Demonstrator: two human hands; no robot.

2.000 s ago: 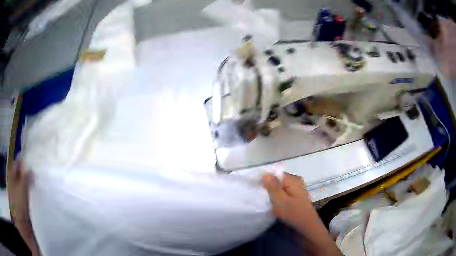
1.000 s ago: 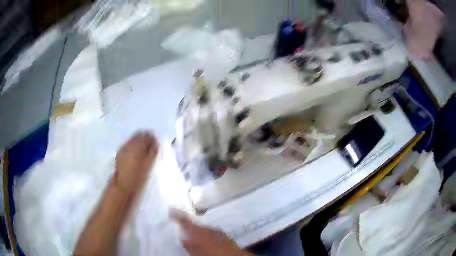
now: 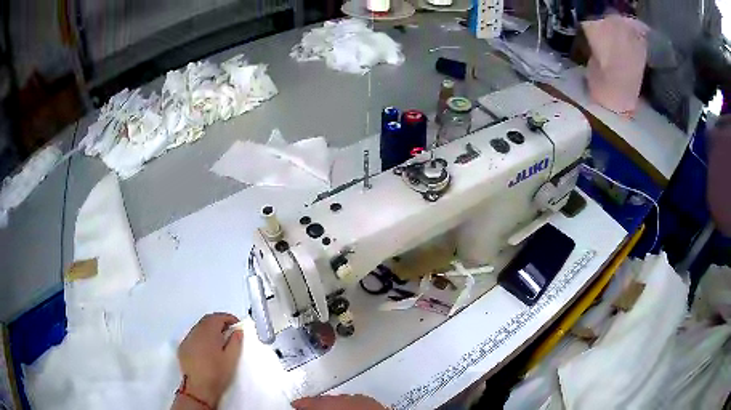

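My left hand (image 3: 210, 352), with a red string at the wrist, pinches the edge of a white fabric panel (image 3: 260, 379) just left of the needle area. My right hand (image 3: 341, 403) is cut off by the bottom edge, with its fingertips at the right side of the panel; whether it grips cannot be told. The panel lies up to the needle plate (image 3: 298, 352) of the cream-white JUKI sewing machine (image 3: 385, 232). The panel near the needle is brightly lit, and its edge is hard to see.
Black-handled scissors (image 3: 383, 280) and scraps (image 3: 457, 290) lie under the machine arm, a phone (image 3: 537, 263) to their right. White cloth is heaped at left (image 3: 112, 360) and lower right (image 3: 617, 352). Thread cones (image 3: 403, 136) and a jar (image 3: 455, 120) stand behind the machine.
The big panel, earlier spread between both hands at the front, is now beside the needle area. My left hand has moved down the panel; my right hand is lower. The view has shifted and sharpened.
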